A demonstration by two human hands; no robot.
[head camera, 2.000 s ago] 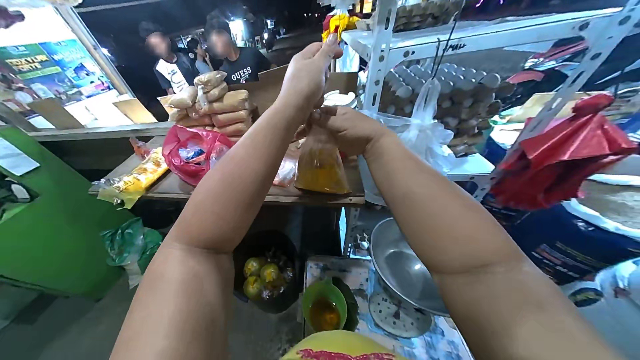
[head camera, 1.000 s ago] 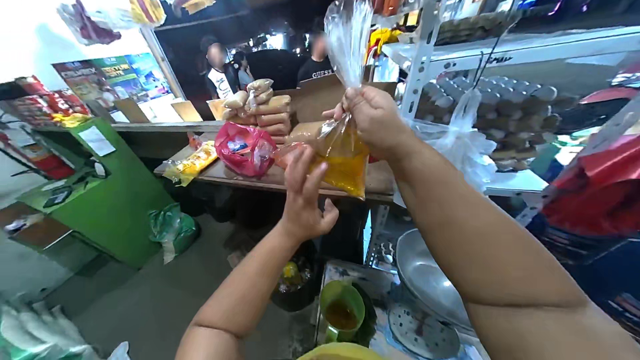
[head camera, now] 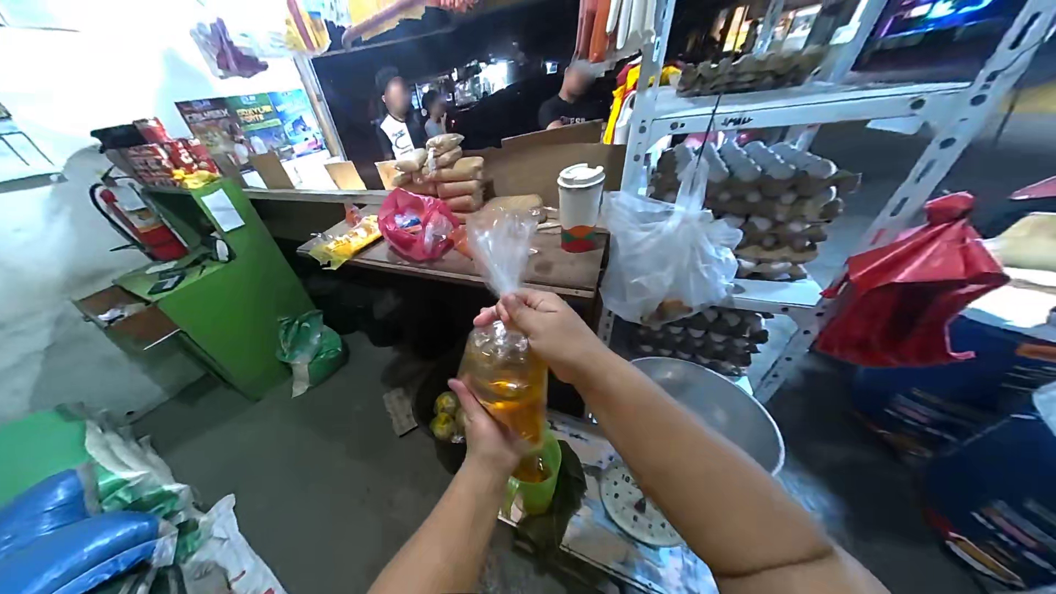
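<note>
A clear plastic bag of amber liquid (head camera: 505, 375) hangs upright at the centre of the view. My right hand (head camera: 544, 330) is closed around its gathered neck, and the loose top of the bag stands up above the fingers. My left hand (head camera: 487, 429) lies against the lower left side of the bag, its thumb raised along it; part of the palm is hidden behind the bag. Just below the bag is a green plastic container (head camera: 540, 487) with some amber liquid in it. A metal weighing scale with a dial (head camera: 631, 503) and a round metal pan (head camera: 718, 404) is to the right.
A wooden counter (head camera: 544, 268) ahead bears a pink plastic bag (head camera: 417, 224), a white paper cup (head camera: 581, 206) and stacked brown packets (head camera: 462, 177). A white metal shelf (head camera: 792, 103) with egg trays (head camera: 742, 214) rises at the right. People stand beyond the counter.
The bag of liquid has come down from counter height to just above the green container. My left hand, apart from the bag a second ago, now touches its side. My right hand still grips the neck.
</note>
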